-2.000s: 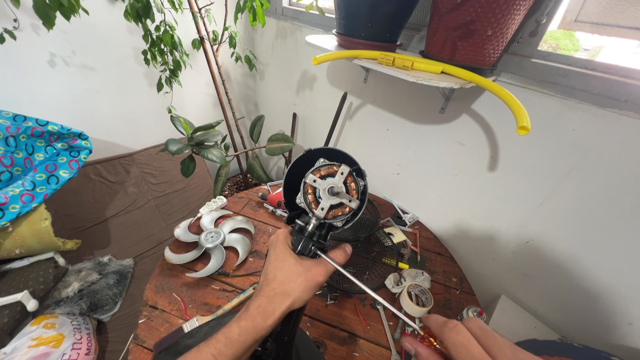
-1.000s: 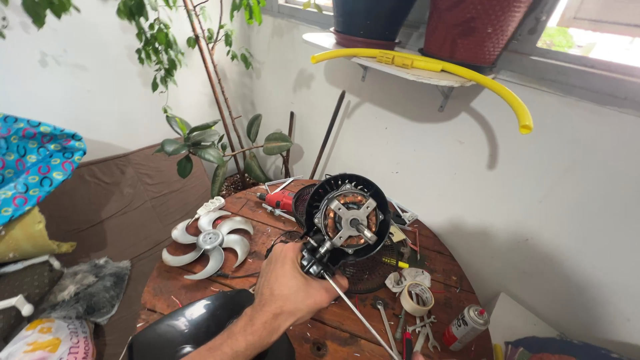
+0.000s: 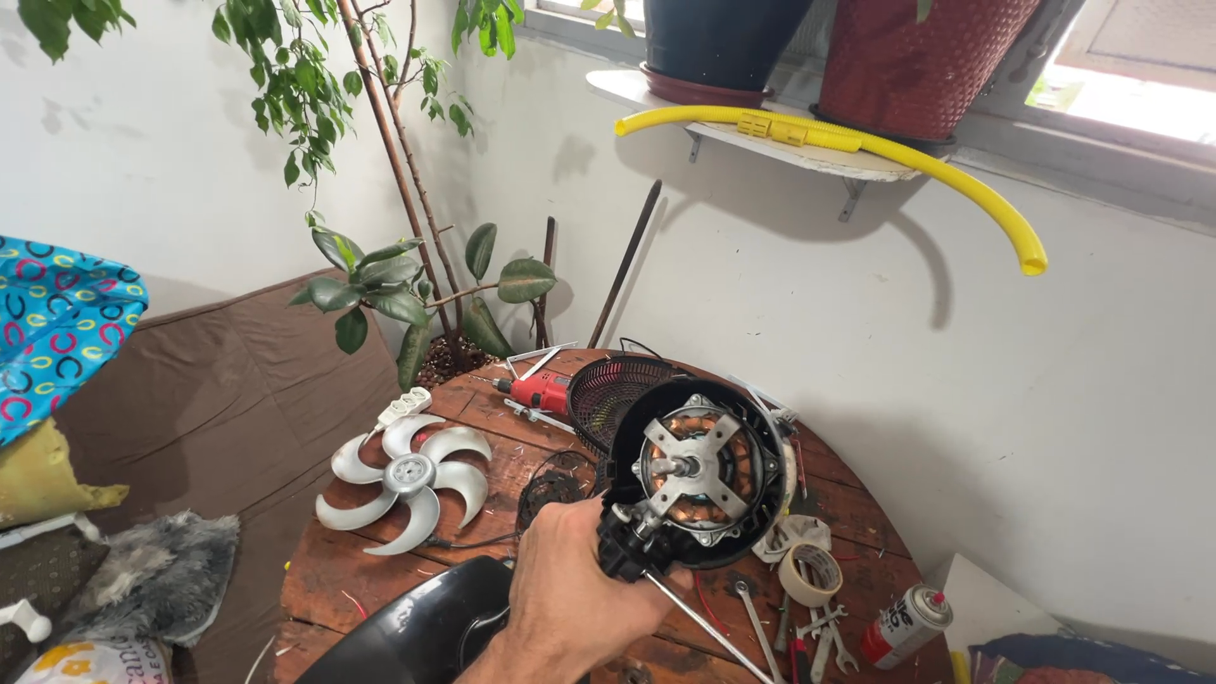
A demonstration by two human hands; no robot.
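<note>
My left hand (image 3: 579,589) grips the black plastic neck of an electric fan's motor housing (image 3: 622,546), low at the centre. The exposed motor (image 3: 698,465), with copper windings and a metal cross bracket around its shaft, faces me. A screwdriver's metal shaft (image 3: 708,622) runs from the lower right up to the neck, its tip touching or very near it. Its handle and my right hand lie outside the frame. A black glossy fan base (image 3: 418,627) lies under my left forearm. The silver fan blade (image 3: 409,475) rests on the table to the left.
The round wooden table (image 3: 332,579) also bears a red drill (image 3: 541,391), a black fan grille (image 3: 617,389), a white power strip (image 3: 404,407), a tape roll (image 3: 810,574), several wrenches (image 3: 826,636) and a spray can (image 3: 907,625). A yellow tube (image 3: 978,199) overhangs the wall shelf.
The motor housing has turned in my left hand and shows its front more squarely. My right hand, seen at the lower right two seconds ago, has left the view.
</note>
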